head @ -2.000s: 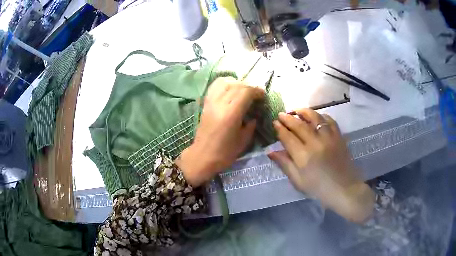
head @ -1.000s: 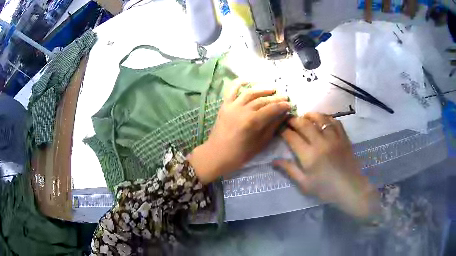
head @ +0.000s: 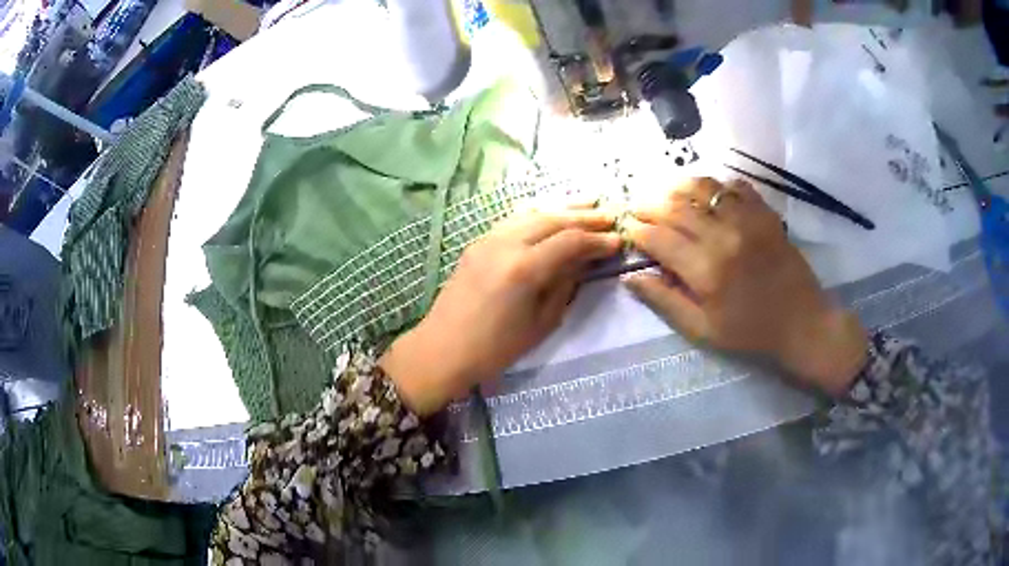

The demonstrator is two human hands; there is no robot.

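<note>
A green shirred garment (head: 343, 199) lies on the white table, its grid-like stitching rows running toward my fingers. A thin green strap crosses it and hangs over the table's front edge. My left hand (head: 515, 287) lies on the garment's right end, fingers bent over the cloth edge. My right hand (head: 736, 271), with a ring, meets it from the right, fingertips on the same edge. A dark thin piece shows between the hands; I cannot tell what it is. The machine's needle area (head: 597, 94) is just behind my fingers, washed out by bright light.
Black tweezers (head: 805, 190) lie right of the needle area. Blue scissor loops (head: 996, 227) are at the far right. A marked tape (head: 597, 389) runs along the front edge. Checked green panels (head: 105, 243) drape over a brown board (head: 122, 387) at left, above dark green cloth (head: 100, 520).
The garment's stitched part has been spread flatter toward the needle area. My right hand has moved up and back, closer to the machine. The hanging strap is straighter.
</note>
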